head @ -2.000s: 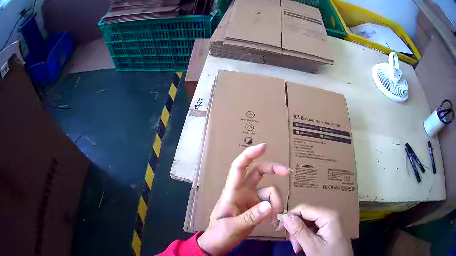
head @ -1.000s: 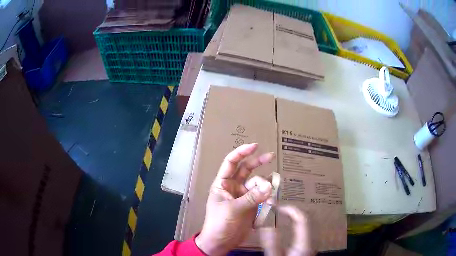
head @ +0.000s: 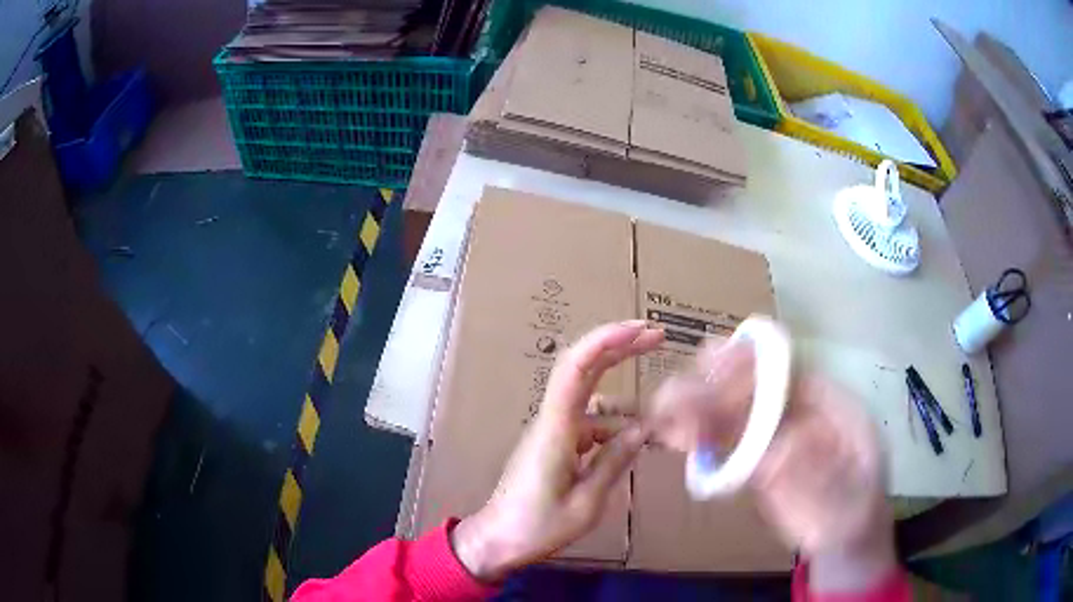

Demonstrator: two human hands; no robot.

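Note:
A flat brown carton [head: 530, 247] with a centre fold line, "K16" print and icons lies on the pale table in front of me. My left hand [head: 559, 476] is above it, palm turned to the right, thumb and a finger close together; whether tape is between them is unclear. My right hand [head: 824, 459], blurred, holds a cream-white tape ring [head: 771, 406] upright over the carton's right half. Its fingers reach through or around the ring towards my left fingertips. The hands cover part of the print.
A flat carton stack [head: 571, 82] stands at the table's back. A white fan [head: 877, 223], a white cup [head: 977, 323] with black-handled scissors and black pens [head: 930, 409] are on the right. Green [head: 318, 118] and yellow [head: 824, 82] crates stand behind. Brown cardboard [head: 82, 388] is at left.
The tape ring now shows large and broadside in my right hand, right of my left hand; before, it was a narrow shape between the hands. The view has shifted slightly.

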